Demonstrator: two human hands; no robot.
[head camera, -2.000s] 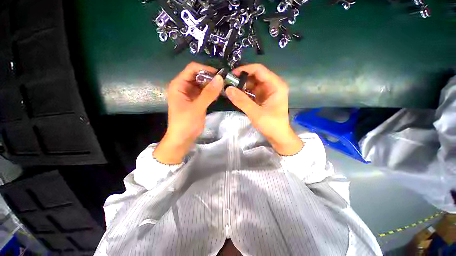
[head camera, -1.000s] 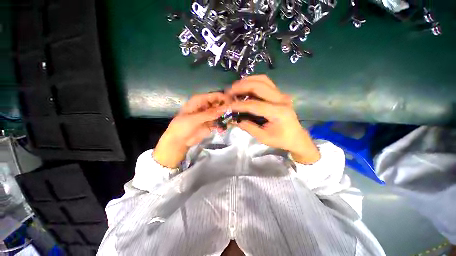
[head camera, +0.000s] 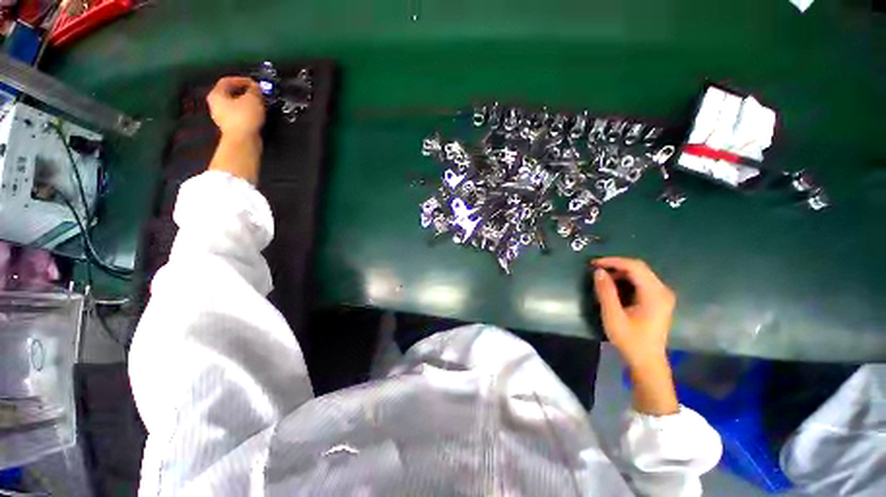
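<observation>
A big pile of silver spring clips with black parts (head camera: 525, 194) lies on the green bench (head camera: 389, 281), with a clipped row along its far edge. My left hand (head camera: 238, 102) is stretched over the far end of the black tray (head camera: 291, 184), beside a small cluster of clips (head camera: 291, 92). Its fingertips are at the cluster's left side; whether they still hold a part cannot be told. My right hand (head camera: 636, 306) is at the near right of the pile, over the bench edge, fingers curled. Something dark shows between its thumb and fingers, too unclear to name.
A small dark box with white slips and a red strip (head camera: 719, 155) stands right of the pile, with loose clips (head camera: 811, 189) beyond it. A red object (head camera: 92, 19) lies far left. White equipment with cables (head camera: 44, 175) stands left. A blue stool (head camera: 724, 417) is below the bench edge.
My hands have parted from together in front of my chest. My left hand has moved far left over the black tray, my right hand to the right. The view has shifted, showing more of the bench.
</observation>
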